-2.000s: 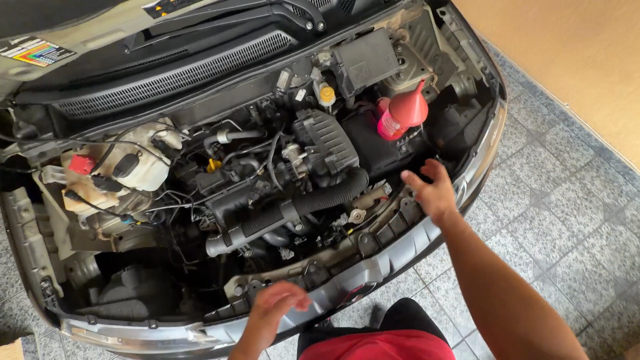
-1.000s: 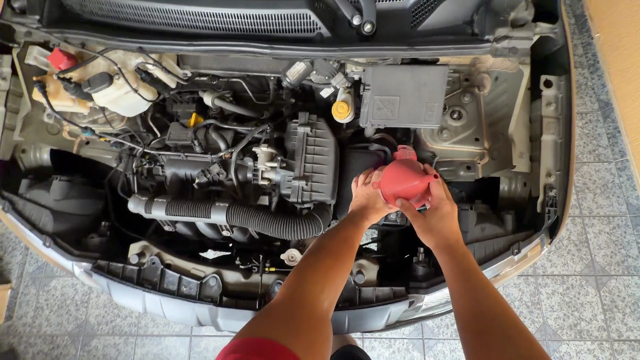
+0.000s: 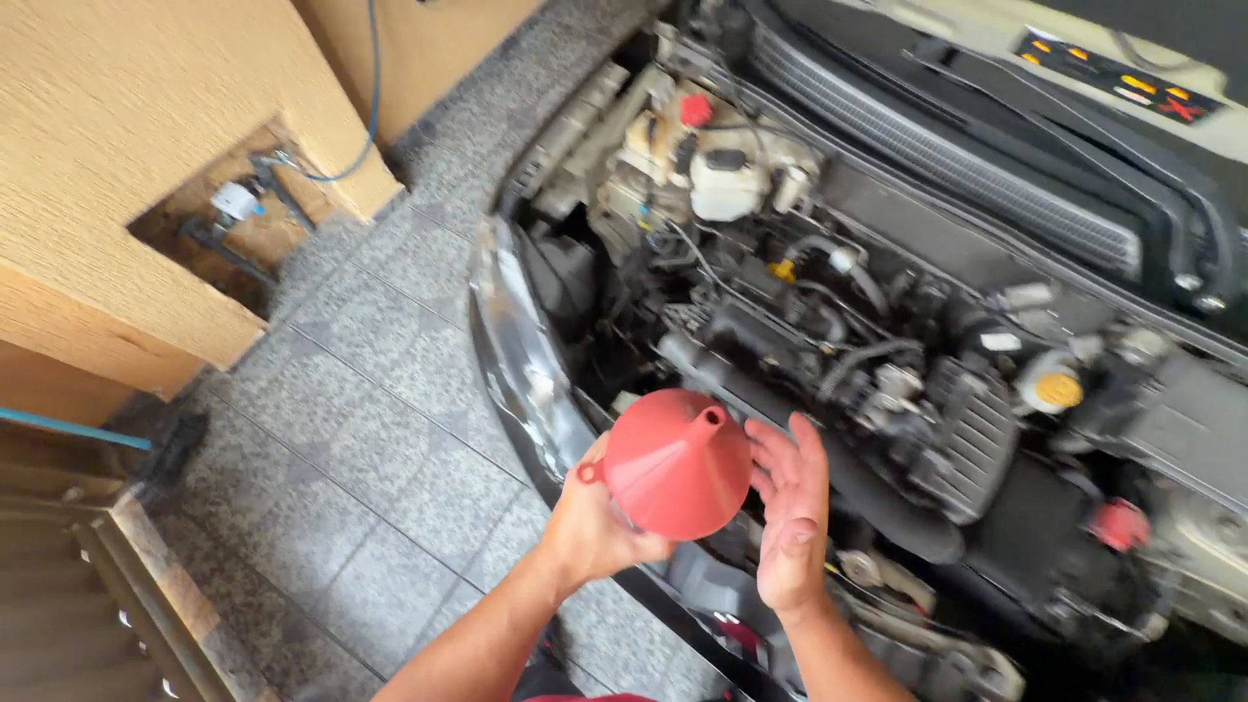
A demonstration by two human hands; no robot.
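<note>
My left hand (image 3: 595, 526) holds a red plastic funnel (image 3: 673, 468) from below and at its left side, with the spout pointing up. Just right of the funnel, my right hand (image 3: 795, 517) is raised with its fingers apart; whether its fingertips touch the rim is unclear. Both hands are over the front edge of a car's open engine bay. Under and beyond them lie a black corrugated air hose (image 3: 877, 502), a ribbed black air filter housing (image 3: 965, 439) and a yellow cap (image 3: 1058, 390). A pinkish-red object (image 3: 1119, 525) sits at the right of the bay.
The car's headlight (image 3: 526, 370) and front edge curve beside the grey tiled floor (image 3: 341, 468). At the left stands a textured wall (image 3: 117, 127) with a recess holding pipes, and a blue hose (image 3: 373, 97) hangs there. A white reservoir (image 3: 729, 185) is in the bay's far corner.
Both hands held the funnel over the bay's right side; now it is in my left hand near the front edge, and my right hand has come off its side. The view has swung left.
</note>
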